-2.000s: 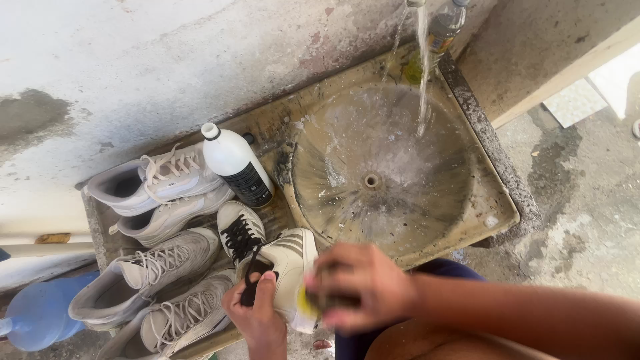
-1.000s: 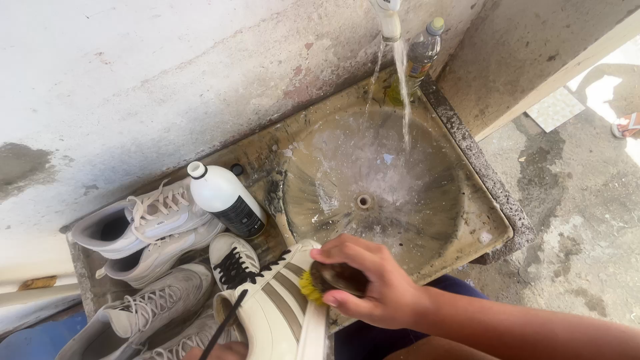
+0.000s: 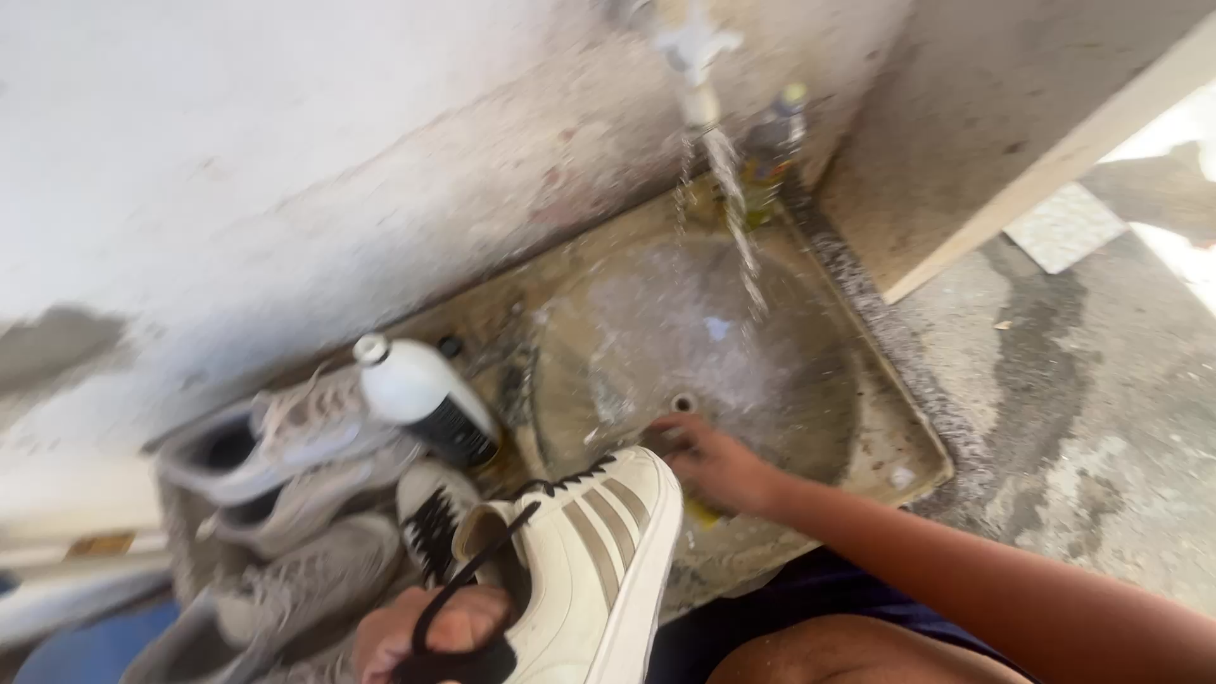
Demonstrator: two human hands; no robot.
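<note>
A white sneaker with tan stripes and black laces [image 3: 579,560] is tilted at the sink's near edge. My left hand [image 3: 437,627] grips it by the heel and tongue, a black lace over the fingers. My right hand [image 3: 708,461] is blurred over the near part of the basin [image 3: 817,380], right of the shoe's toe. Yellow bristles [image 3: 703,510] show just below that hand; the rest of the brush is hidden. Water runs from a white tap [image 3: 698,85] into the basin. A white bottle with a black label [image 3: 427,399] stands left of the basin.
Several pale sneakers [image 3: 313,570] crowd the left ledge, with a black-laced shoe [image 3: 437,513] beside the bottle. A clear bottle with a yellow cap [image 3: 774,142] stands in the back corner by the wall. A dark bottle cap [image 3: 449,346] lies behind the white bottle.
My right hand, which was at the striped shoe's side with a yellow-bristled brush, is now away from it over the basin. The shoe has been raised and more of it shows.
</note>
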